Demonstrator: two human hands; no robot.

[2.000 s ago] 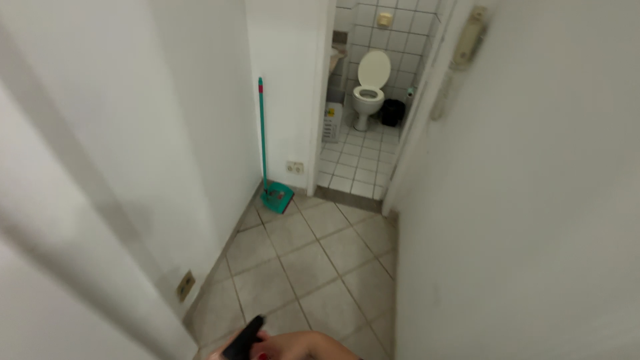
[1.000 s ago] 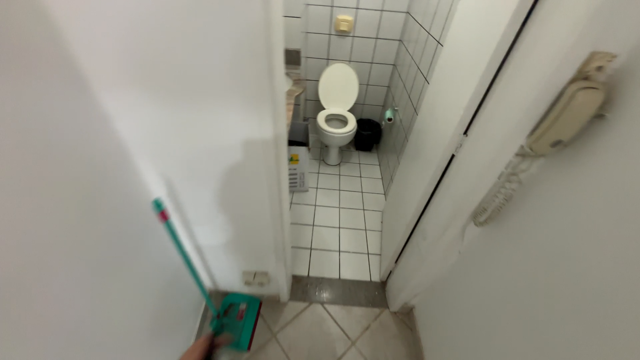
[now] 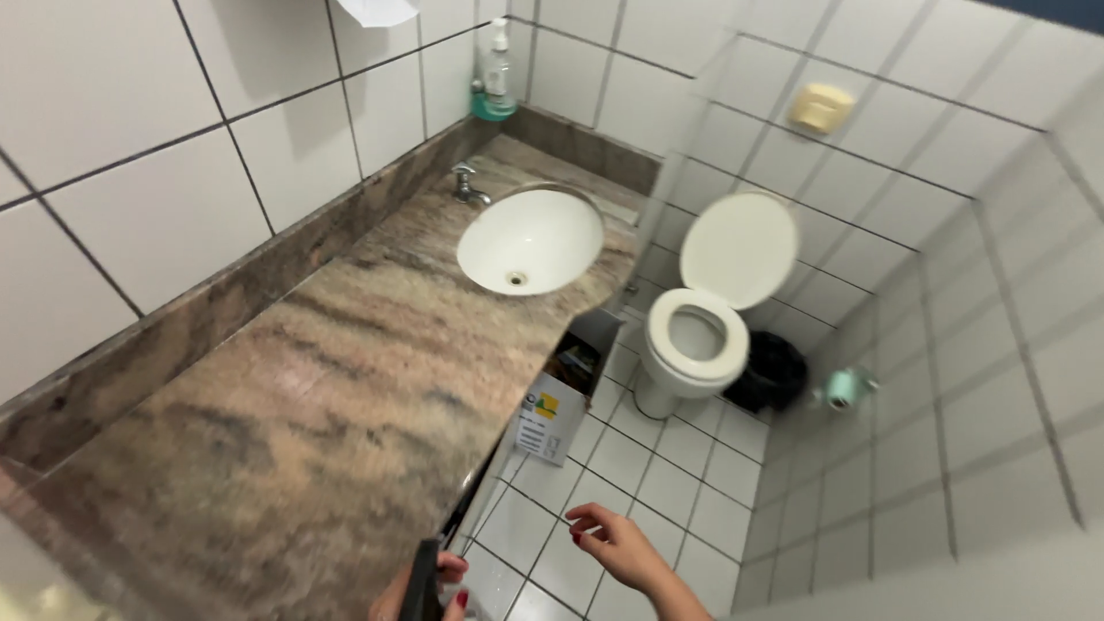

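Note:
My left hand [image 3: 448, 580] is at the bottom edge, beside the front edge of the stone countertop [image 3: 345, 405], with its fingers around a black object [image 3: 421, 582] that looks like a phone or handle. To its right, my right hand [image 3: 614, 539] hangs above the white tiled floor, fingers curled and apart, holding nothing. An oval white sink [image 3: 535, 241] is set into the counter, with a metal faucet [image 3: 470, 185] behind it. A pump bottle [image 3: 498, 69] stands in a green holder in the corner.
A white toilet [image 3: 697, 332] with its lid raised stands beyond the counter. Beside it is a bin with a black bag [image 3: 772, 371]. A cardboard box [image 3: 548, 418] sits under the counter. A toilet roll holder [image 3: 847, 388] is on the right wall, a yellowish fixture [image 3: 821, 108] on the back wall.
The view has moved from the hallway into the bathroom. A hand was near the green dustpan one second ago; the dustpan is now out of view. Both hands now show.

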